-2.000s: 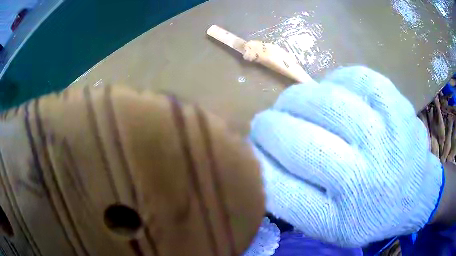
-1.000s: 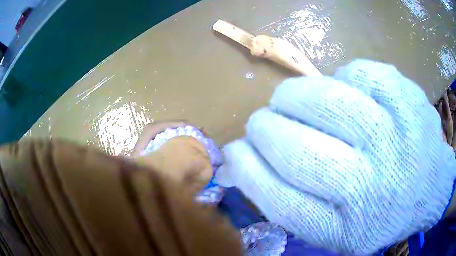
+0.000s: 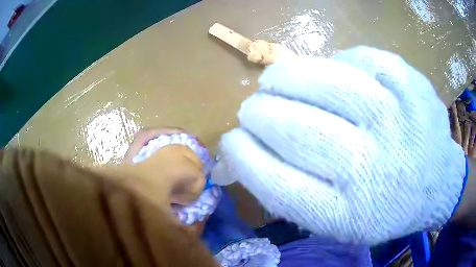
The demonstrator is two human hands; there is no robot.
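A large sandal sole [image 3: 57,203] fills the lower left, close to the camera; its tan leg [image 3: 175,169] reaches the frayed white-lilac hem of a blue shorts piece [image 3: 224,211]. My bare left hand [image 3: 149,136] shows only as a strip of skin around that hem, gripping the piece; the rest is hidden. My gloved right hand [image 3: 339,146] is closed around a glue bottle, mostly hidden. Its whitish tip [image 3: 225,171] and blue nozzle point at the hem. A second frayed hem [image 3: 250,253] shows at the bottom.
Another leg [image 3: 235,41] lies on the glossy tan bench [image 3: 172,68], peg toward the upper left, its far part behind my glove. A green conveyor belt [image 3: 78,47] runs along the upper left. Brown legs [image 3: 463,128] and blue edges show at the right rim.
The sandal sole has swung down and left, uncovering the hem and my left hand's edge. My right hand has moved left, and the bottle's tip and blue nozzle now show at the hem.
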